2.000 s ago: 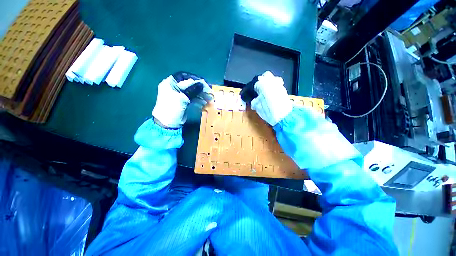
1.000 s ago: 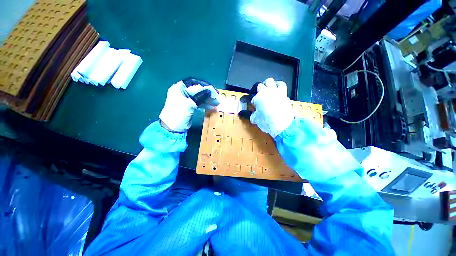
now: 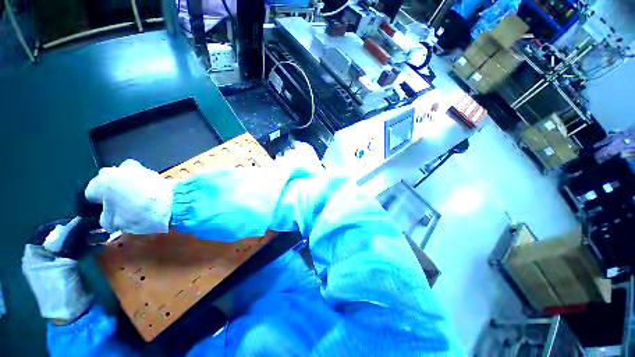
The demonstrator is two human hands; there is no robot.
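The orange-brown loading tray (image 3: 188, 268) lies slanted at the bench edge, with slots and round holes; my right forearm crosses and hides its middle. My left hand (image 3: 59, 268), in a white glove with black fingertips, is at the tray's left corner. My right hand (image 3: 132, 199), gloved the same, is beside it, palm down over the tray's upper left. The fingertips of both hands nearly meet around a small white piece (image 3: 108, 237). The fingers hide most of it, and I cannot tell which hand grips it.
A black shallow tray (image 3: 157, 136) lies on the green bench behind the loading tray. A white-panelled machine (image 3: 372, 143) with a screen stands to the right. Cardboard boxes (image 3: 550, 272) and a shelf stand on the floor farther right. A white edge (image 3: 2, 301) shows at the far left.
The view has swung to the right, so the bench things appear farther left and the stacked plates are out of view. The hands remain together at the tray's upper left.
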